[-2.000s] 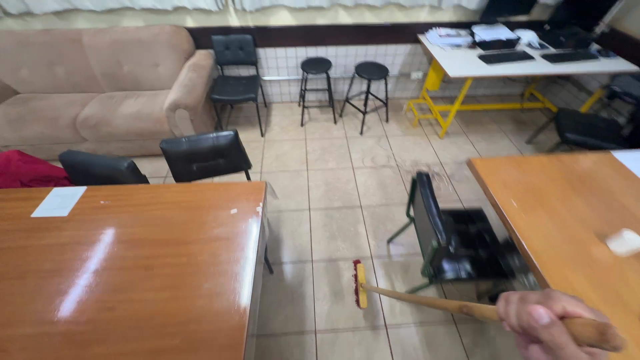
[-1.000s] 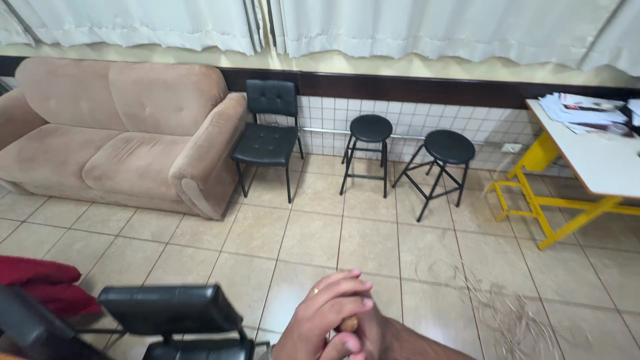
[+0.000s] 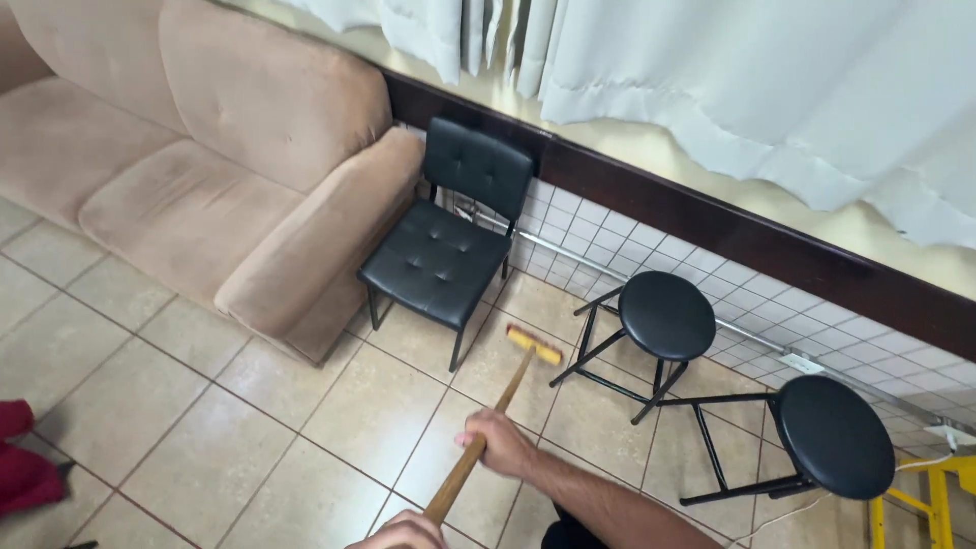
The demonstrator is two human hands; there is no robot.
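Observation:
A push broom with a wooden handle [image 3: 455, 482] slants away from me. Its yellow head [image 3: 534, 343], edged with dark red bristles, rests on the tiled floor between the black padded chair [image 3: 438, 255] and the nearer black stool [image 3: 666, 316]. My right hand [image 3: 499, 442] grips the handle around its middle. Lower down, at the bottom edge of the view, my left hand [image 3: 404, 531] is closed around the handle's near part and is partly cut off.
A beige sofa [image 3: 198, 221] stands left of the chair. A second black stool [image 3: 835, 436] is at the right, near a yellow metal frame [image 3: 939, 499] and a thin cable. A metal conduit [image 3: 576, 258] runs along the white-tiled wall. Red fabric [image 3: 27, 465] shows at the left.
The view has moved close to the chair and stools. The broom head was right of the left table two seconds ago; now it lies between chair and stool. My hands, together one second ago, are apart.

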